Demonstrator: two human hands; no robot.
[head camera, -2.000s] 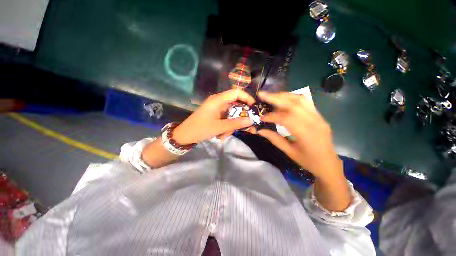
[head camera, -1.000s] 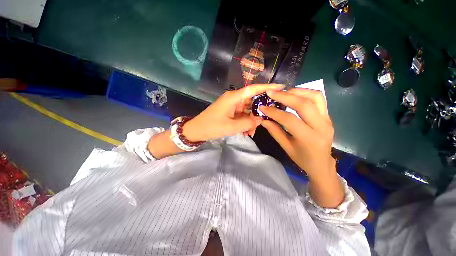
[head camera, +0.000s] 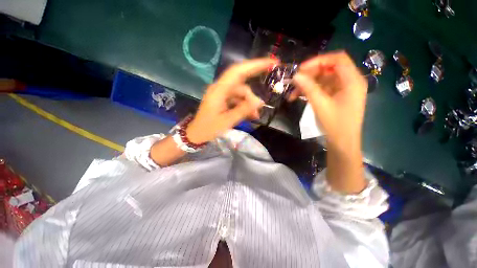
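A shiny device with a bright white spot (head camera: 278, 85) shows between my hands, over the black plate (head camera: 265, 39). It is blurred, and I cannot tell whether it is held or lies on the plate. Red laser light falls on the plate and on fingertips of both hands. My left hand (head camera: 226, 99) is left of the device, fingers curled, with a thin pale sliver by the thumb tip. My right hand (head camera: 337, 91) is right of it, fingers bent and blurred, tips close to the device. What either hand grips is unclear.
A white sheet (head camera: 309, 124) is partly behind my right wrist. A green ring (head camera: 202, 46) lies left of the plate. Open two-part units (head camera: 374, 60) and a silvery heap (head camera: 460, 123) are on the right. A blue bin (head camera: 141, 99) is below the bench edge. A grey sleeve shows lower right.
My hands have moved apart and up over the plate. The dark round device they held together one second ago is no longer clearly seen between them. The white sheet is more exposed at its lower part.
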